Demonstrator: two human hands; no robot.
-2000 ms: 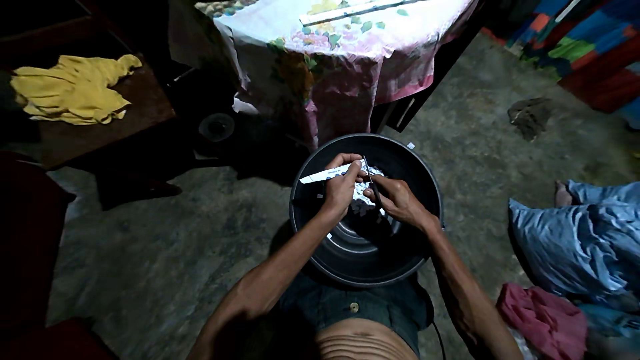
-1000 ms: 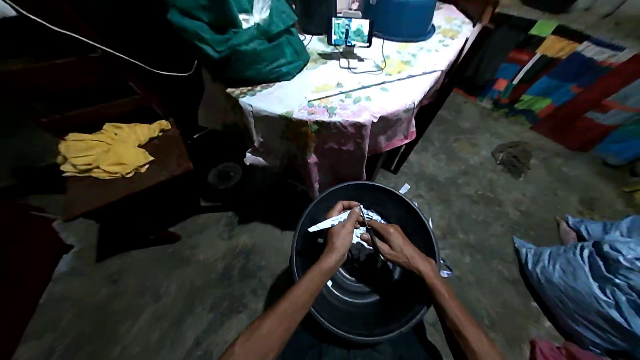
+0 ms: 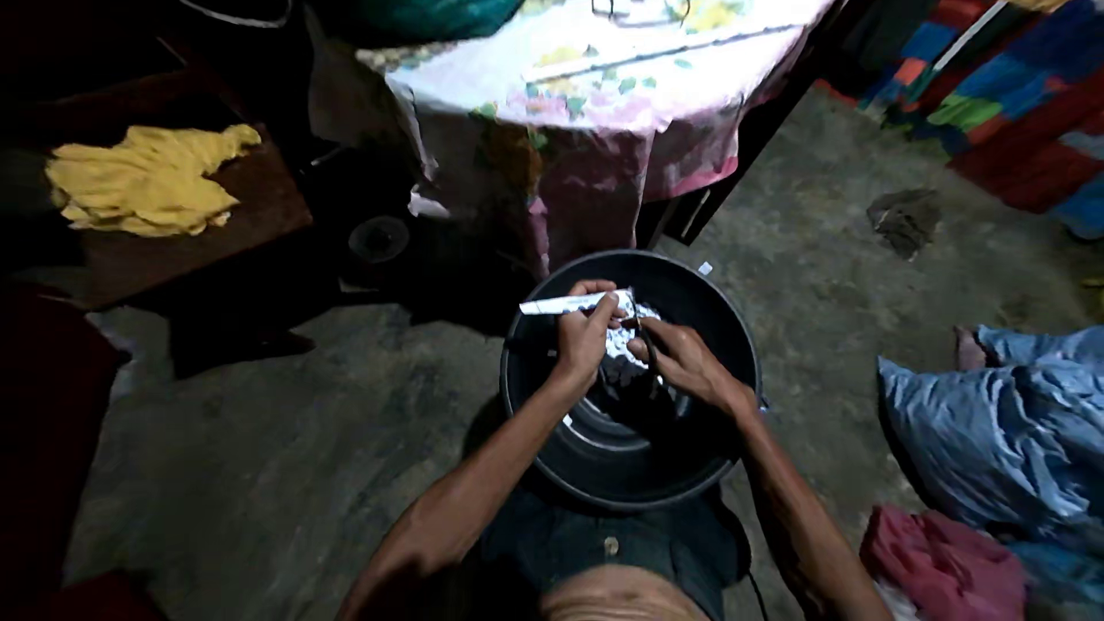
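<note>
My left hand [image 3: 588, 332] grips a folded strip of white paper [image 3: 559, 305] that sticks out to the left, over the rim of a round dark basin [image 3: 630, 492]. Close beside it, my right hand [image 3: 683, 354] is closed on dark-handled scissors [image 3: 649, 349], whose blades meet the strip's right end. Small white paper pieces [image 3: 623, 343] lie in the basin below both hands. Shadow hides part of the scissors and the basin's floor.
Ahead stands a table with a floral cloth [image 3: 595, 112]. A yellow cloth [image 3: 151, 181] lies on a wooden surface at left. Blue-grey fabric [image 3: 992, 423] and a red cloth [image 3: 944, 561] lie at right. A dark rag [image 3: 904, 220] is on the concrete floor.
The view has tilted up and back down. Both hands stay over the basin with the paper strip and scissors; no other plain change.
</note>
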